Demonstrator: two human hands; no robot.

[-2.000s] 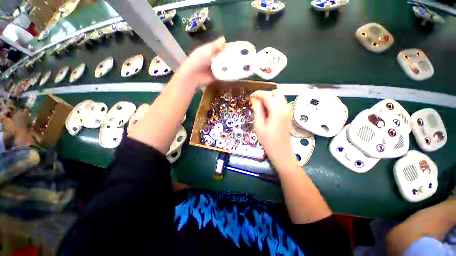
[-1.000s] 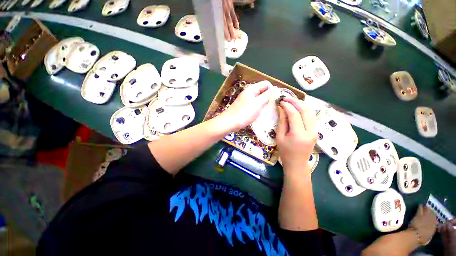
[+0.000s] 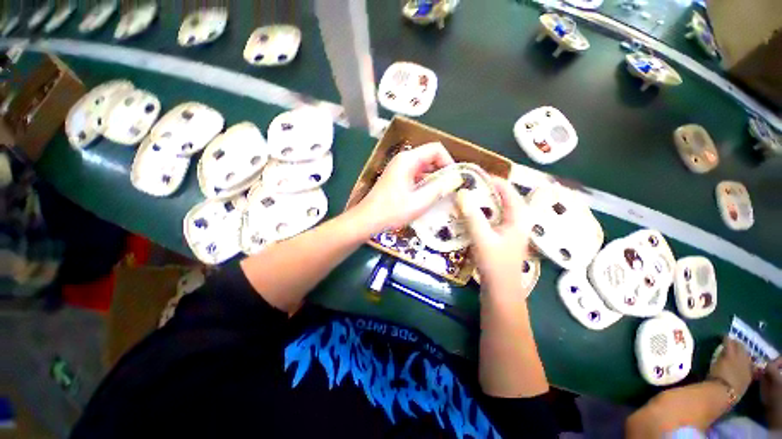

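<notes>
A cream plastic housing [image 3: 437, 225] with dark round openings is held over the parts box in front of me. My left hand [image 3: 412, 184] grips its upper left side. My right hand [image 3: 500, 225] is on its right side, thumb and fingers at an opening near the top edge. Whether an insert is between those fingers cannot be told. The open brown parts box [image 3: 390, 137] lies under my hands and holds many small shiny inserts, partly hidden by the hands and housing. A hand tool with a shiny head [image 3: 379, 276] lies below the box.
Overlapping cream housings [image 3: 287, 214] lie left of the box; more stacked housings [image 3: 633, 273] lie right. A grey post [image 3: 347, 64] stands behind the box at the pale rail [image 3: 677, 231]. Housings and wired subassemblies [image 3: 563, 33] are on the belt. A neighbour's hands [image 3: 731, 364] are at lower right.
Since two seconds ago, my left hand has come back from above the belt, and my right hand has left the box inserts; both now hold a housing. Since one second ago, the hands have barely shifted.
</notes>
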